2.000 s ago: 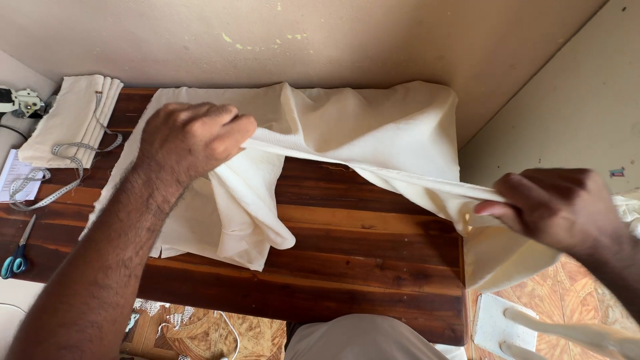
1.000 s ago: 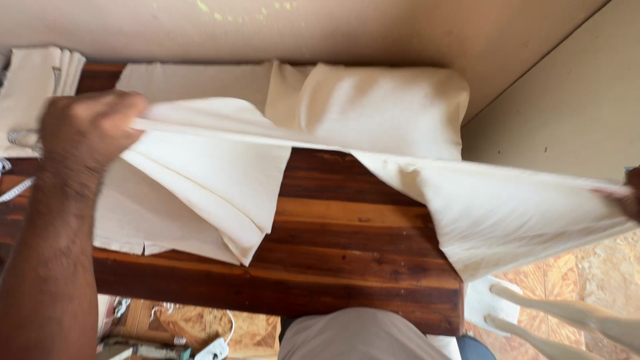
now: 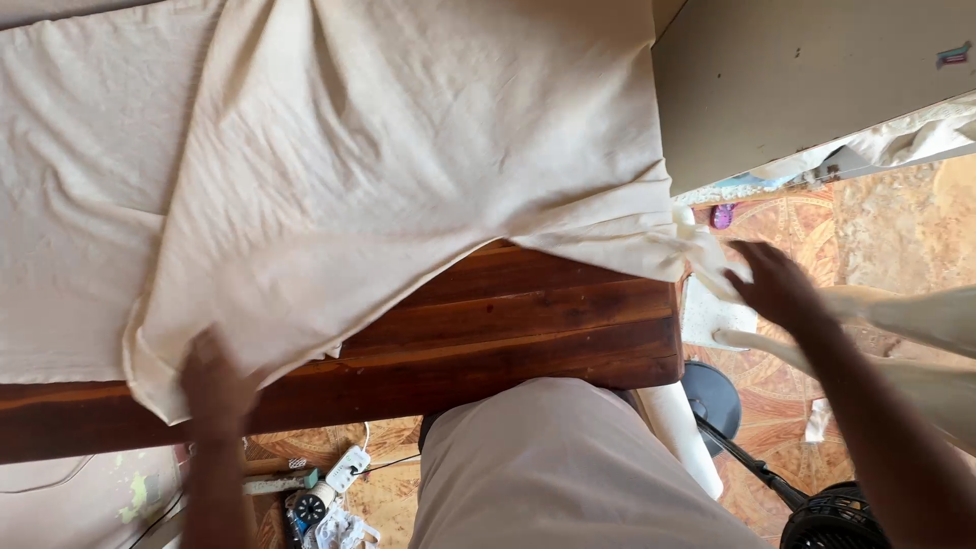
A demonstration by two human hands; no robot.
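Cream fabric (image 3: 427,137) lies rumpled over a dark wooden table (image 3: 488,313), its near edge arched so that bare wood shows. At the lower left my left hand (image 3: 217,374) is blurred against the fabric's near corner; whether its fingers grip is unclear. Off the table's right end is my right hand (image 3: 762,278), fingers spread beside the bunched end of the fabric, and it seems to hold nothing. A flatter layer of cream cloth (image 3: 69,229) lies under the fabric at the left.
Beyond the table's right end are white curved legs (image 3: 900,313) of furniture and a black pedestal fan (image 3: 831,518). A power strip (image 3: 348,467) with cables and small items lies below the near edge. A grey panel (image 3: 801,84) rises at the upper right.
The fabric was stretched between both hands above the table; now it lies spread across the tabletop. My left hand has come down to the near edge. The view has shifted strongly.
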